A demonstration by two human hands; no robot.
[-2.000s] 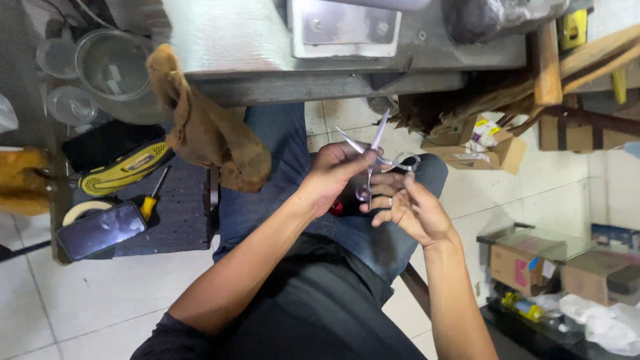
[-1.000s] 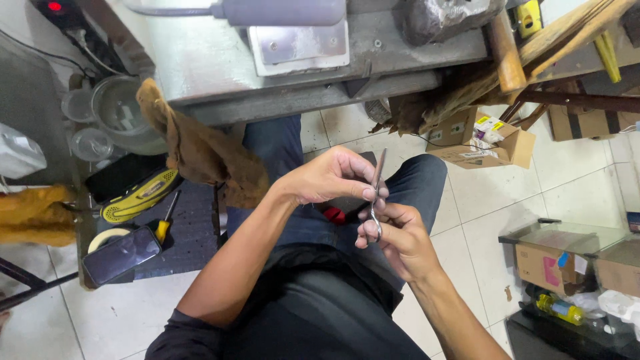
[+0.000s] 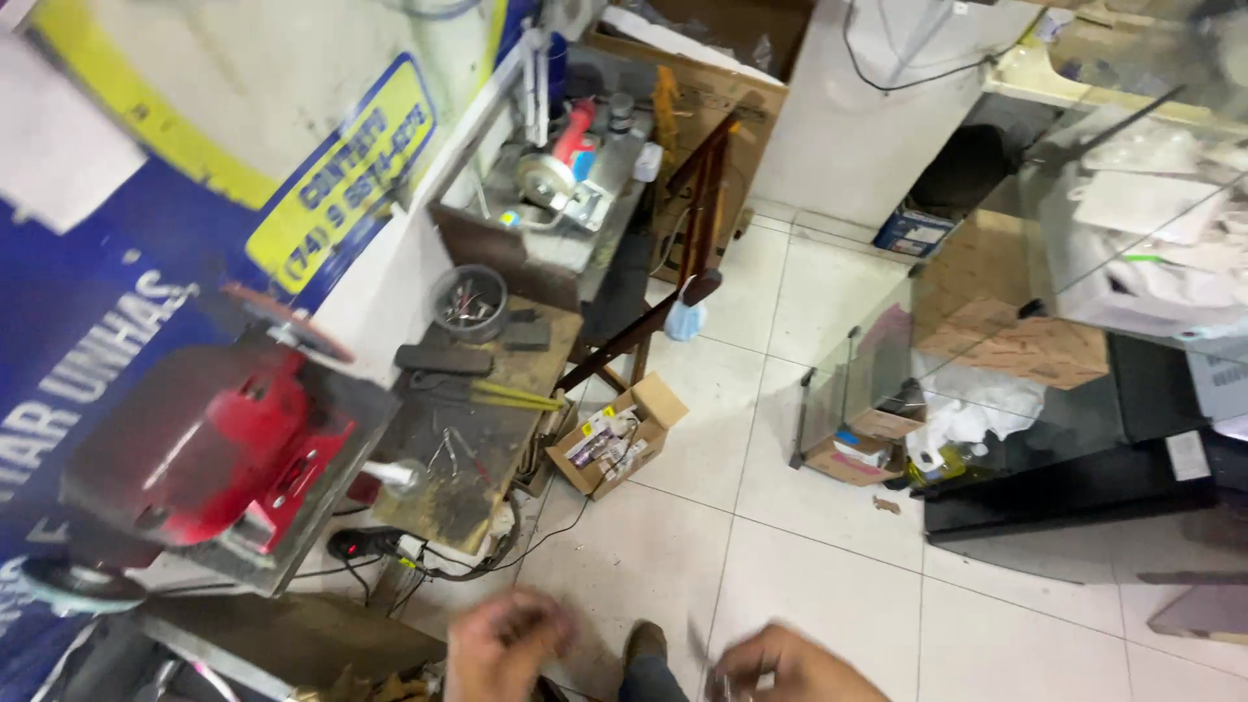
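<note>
At the bottom edge, my right hand (image 3: 785, 668) is closed around a small pair of metal scissors (image 3: 700, 643), whose thin blade sticks up to the left of the fingers in a blur. My left hand (image 3: 512, 639) is to its left, apart from it, with curled fingers. Motion blur hides whether anything lies between those fingers. A shoe (image 3: 645, 642) shows on the floor between the two hands.
Left, a red bench grinder (image 3: 210, 439) stands beside a worn workbench (image 3: 439, 507) with pliers and a tub (image 3: 470, 302) of metal tools. An open cardboard box (image 3: 619, 439) sits on the tiled floor. Glass shelving (image 3: 858, 370) with boxes stands right.
The view has swung widely to the grinder and floor. Both hands were together at the scissors; now they are apart, with the scissors in my right hand.
</note>
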